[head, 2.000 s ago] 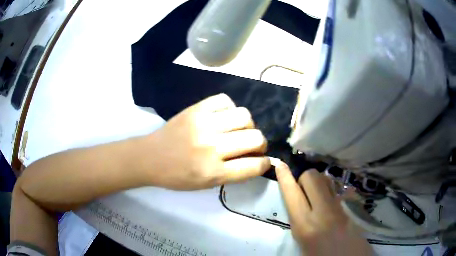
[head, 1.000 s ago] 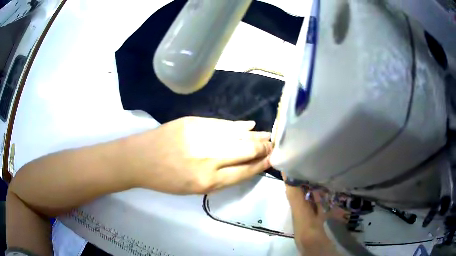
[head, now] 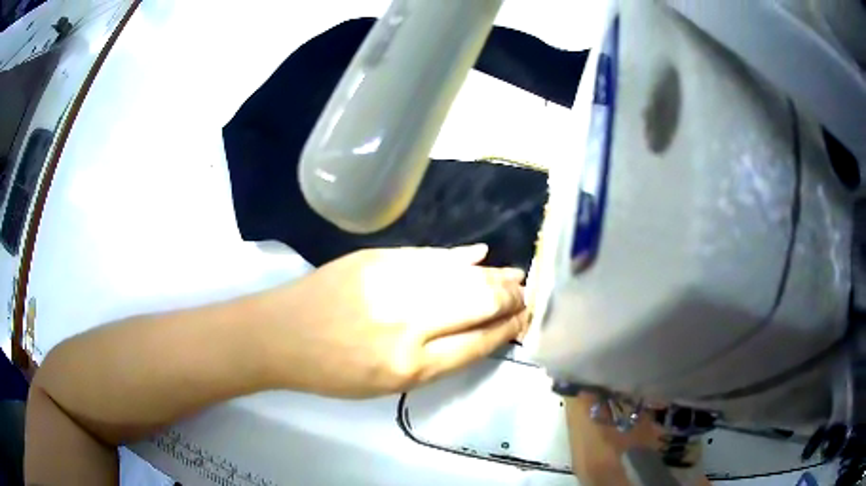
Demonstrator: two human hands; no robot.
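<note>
A black fabric piece lies as a wide angled band on the white table and runs under the off-white sewing machine head. My left hand lies flat on the fabric's near edge, fingers extended and close together, fingertips at the left side of the head. My right hand is mostly hidden under the head at the bottom; its fingers and any hold do not show. Small metal parts show beneath the head. The needle point and any label are hidden.
A rounded grey-white tube hangs over the fabric, left of the head. A dark curved line outlines the bed cover in front of my left hand. Ruler markings run along the front edge. The table's brown edge is at left.
Since two seconds ago, my left hand has flattened on the cloth, and my right hand has gone from plain view to mostly behind the head. The head and tube appear shifted in view.
</note>
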